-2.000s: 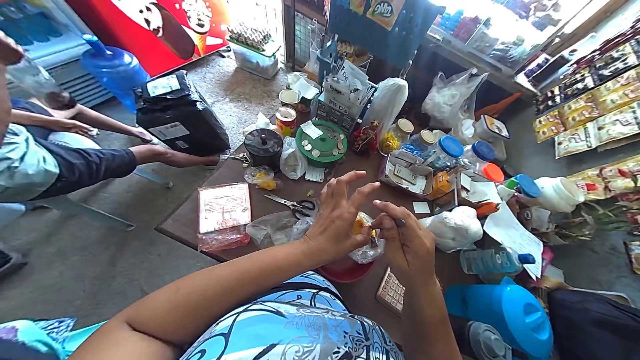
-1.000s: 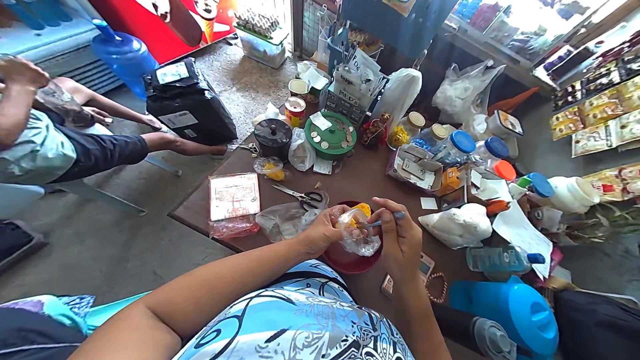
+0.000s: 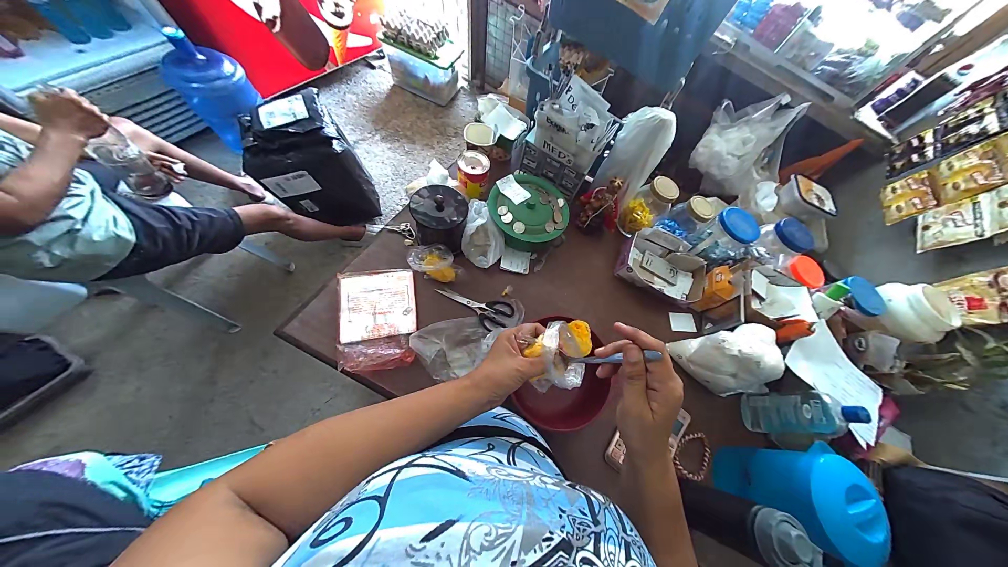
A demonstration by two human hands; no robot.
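My left hand (image 3: 512, 361) grips a small clear plastic bag (image 3: 561, 358) with something yellow showing at its top. In my right hand (image 3: 647, 386) is a slim blue-grey handled utensil (image 3: 622, 357), whose tip meets the bag; the tip itself is hidden. Both hands are above a dark red bowl (image 3: 563, 407) at the table's near edge. Left of the bowl, scissors (image 3: 482, 307) lie partly open beside a crumpled clear plastic bag (image 3: 449, 349). A second small bag with yellow contents (image 3: 435, 264) rests farther back.
A green lid with coins (image 3: 528, 211), a black lidded pot (image 3: 438, 211) and a can (image 3: 473, 173) stand at the back of the brown table (image 3: 579, 287). Lidded jars (image 3: 728, 232), a water bottle (image 3: 795, 413) and a blue pitcher (image 3: 811, 496) are at right. Another person (image 3: 87, 181) sits at left.
My hands have come down from their raised position over the table. The utensil now reaches the bag, with yellow contents bulging from its top. The seated person's hand has lifted since two seconds ago.
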